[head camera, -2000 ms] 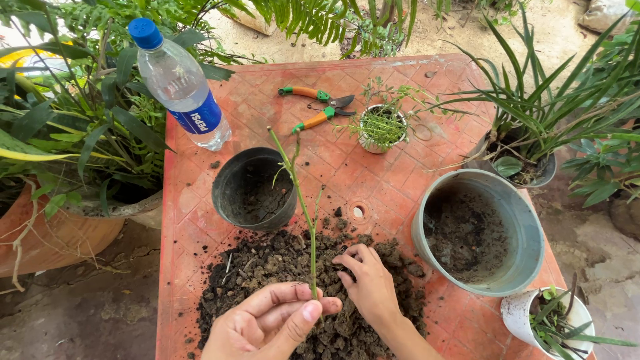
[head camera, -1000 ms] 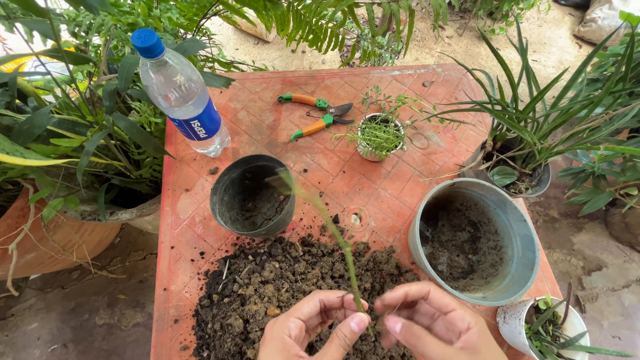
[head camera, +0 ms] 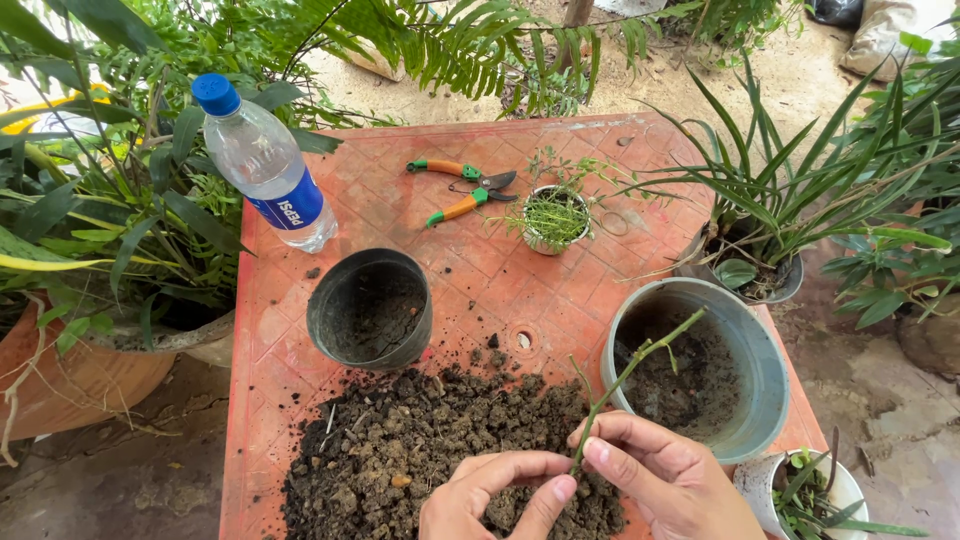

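Observation:
A green stem cutting [head camera: 616,384] with small side shoots leans up and to the right over the grey plastic pot [head camera: 772,375]. My left hand [head camera: 499,499] pinches its lower end between thumb and fingers. Just above that, my right hand [head camera: 664,472] grips the stem too. Beneath both hands lies a heap of dark crumbly soil [head camera: 420,450]. A black plastic pot [head camera: 330,322] with some soil inside stands behind the heap. Pruning shears [head camera: 469,191] with orange and green handles rest farther back, blades apart.
On the red plastic table [head camera: 465,292] stand a water bottle [head camera: 262,165] at the back left and a small potted plant [head camera: 556,217] beside the shears. A white pot [head camera: 847,491] is at the lower right. Potted plants, one spiky-leaved [head camera: 780,195], flank the table.
My right hand has come up from the soil to the cutting and now holds it beside my left. The cutting, upright two seconds ago, now tilts to the right.

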